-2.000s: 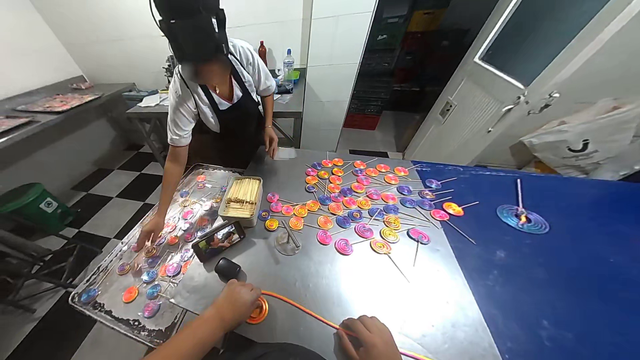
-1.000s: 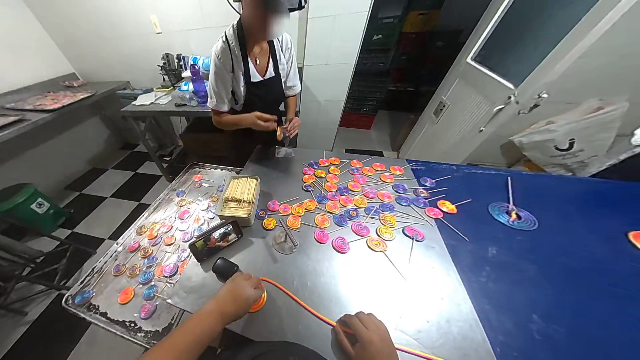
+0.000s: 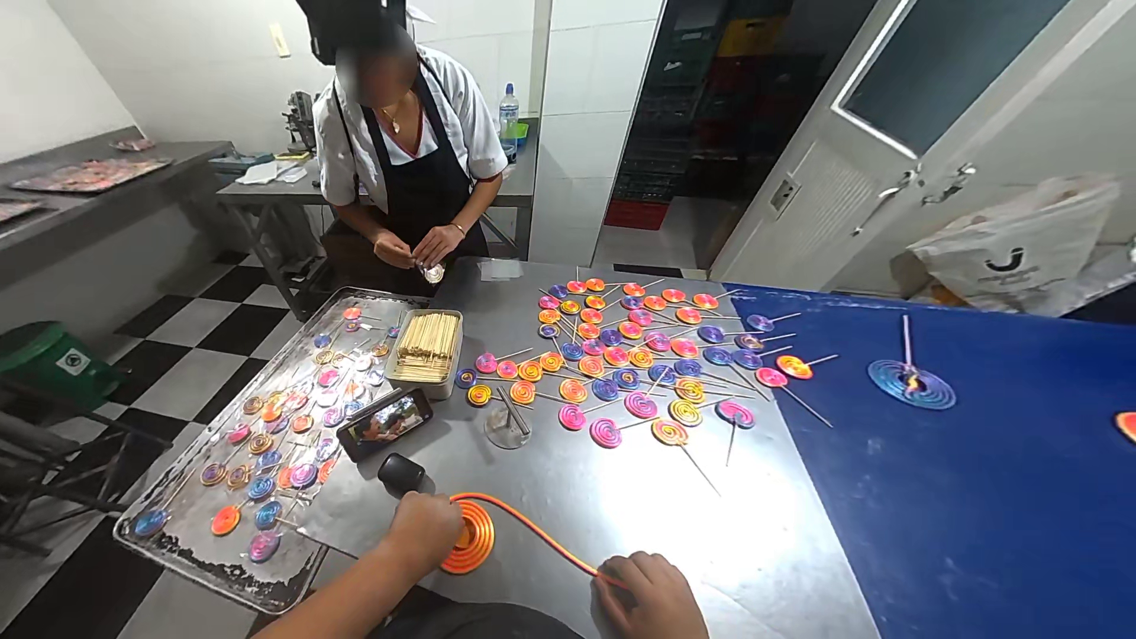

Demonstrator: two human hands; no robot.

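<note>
On the steel table lies an orange and yellow candy spiral (image 3: 470, 539), and my left hand (image 3: 428, 531) is on its upper left edge with the fingers closed at the coil. From there an orange candy rope (image 3: 541, 525) curves right to my right hand (image 3: 650, 593), which rests on the table over the rope; its grip is partly hidden. Just above my left hand lies a black cylindrical object (image 3: 401, 473). A phone (image 3: 385, 423) leans against a container of wooden sticks (image 3: 428, 346). To its right stands a round clear stand (image 3: 508, 429).
Many spiral lollipops (image 3: 641, 406) cover the middle of the steel table (image 3: 754, 550). A metal tray (image 3: 213, 581) of lollipops is at the left. Across the table a person (image 3: 408, 151) handles a small wrapped piece. On the blue surface (image 3: 994, 497) lies a blue spiral with an upright stick (image 3: 912, 383).
The co-worker, reaching into the tray two seconds ago, now stands upright with both hands together at a small piece. The spiral by my left hand shows more fully.
</note>
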